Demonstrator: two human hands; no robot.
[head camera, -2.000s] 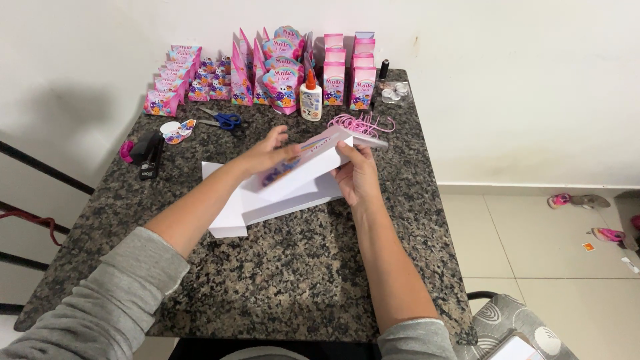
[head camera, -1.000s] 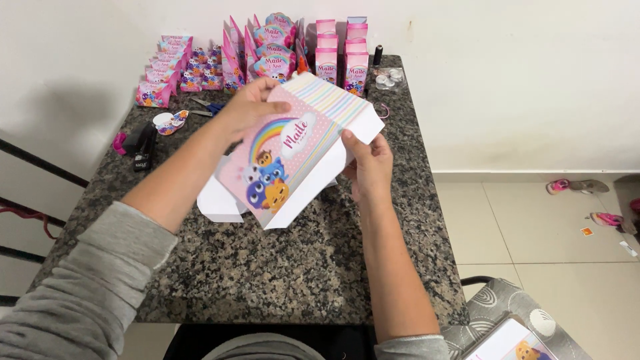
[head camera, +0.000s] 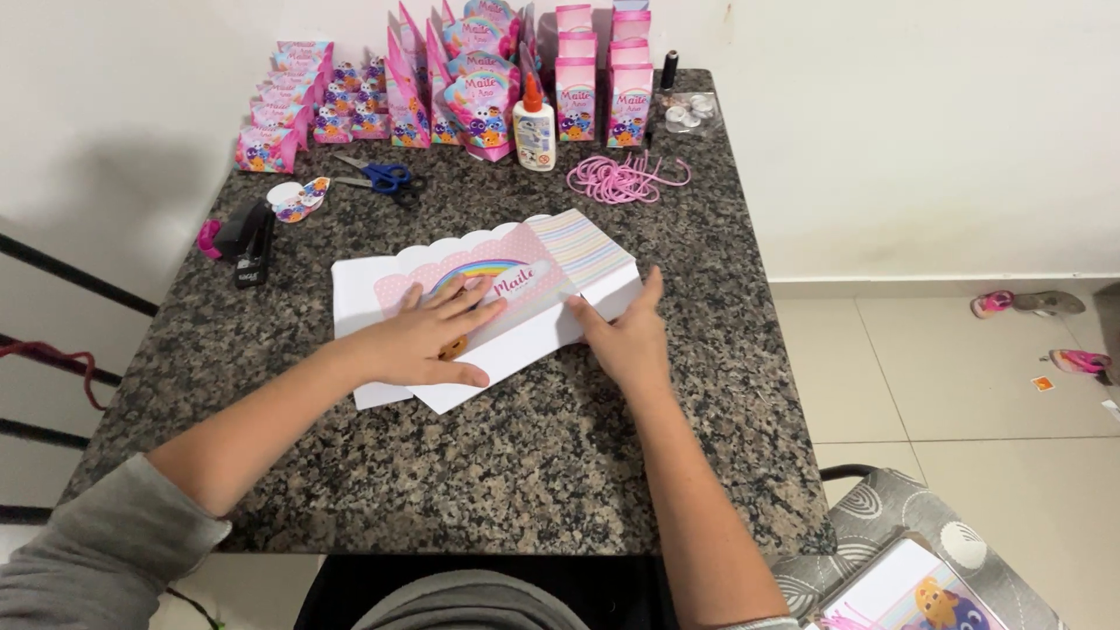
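A printed card sheet (head camera: 542, 254) with a rainbow, pink dots, a striped panel and a scalloped back edge lies folded on the granite table (head camera: 560, 472). Under its left part sits another white card piece (head camera: 350, 297). My left hand (head camera: 429, 332) rests flat on the printed face, fingers spread. My right hand (head camera: 626, 337) is at the sheet's right end, thumb on the white edge flap and index finger extended past the corner; whether its hidden fingers grip the card, I cannot tell.
Behind stand a glue bottle (head camera: 535, 131), pink printed boxes (head camera: 576, 101) and small bags (head camera: 265, 149). Pink cord (head camera: 617, 179) lies right of blue scissors (head camera: 385, 177). A black stapler (head camera: 252, 245) and cutouts (head camera: 297, 199) are at left. A patterned chair (head camera: 884, 499) holds more printed sheets.
The printed sheet, held up and tilted one second ago, is now down on the table over the white piece. My left hand has moved from its top edge onto its face.
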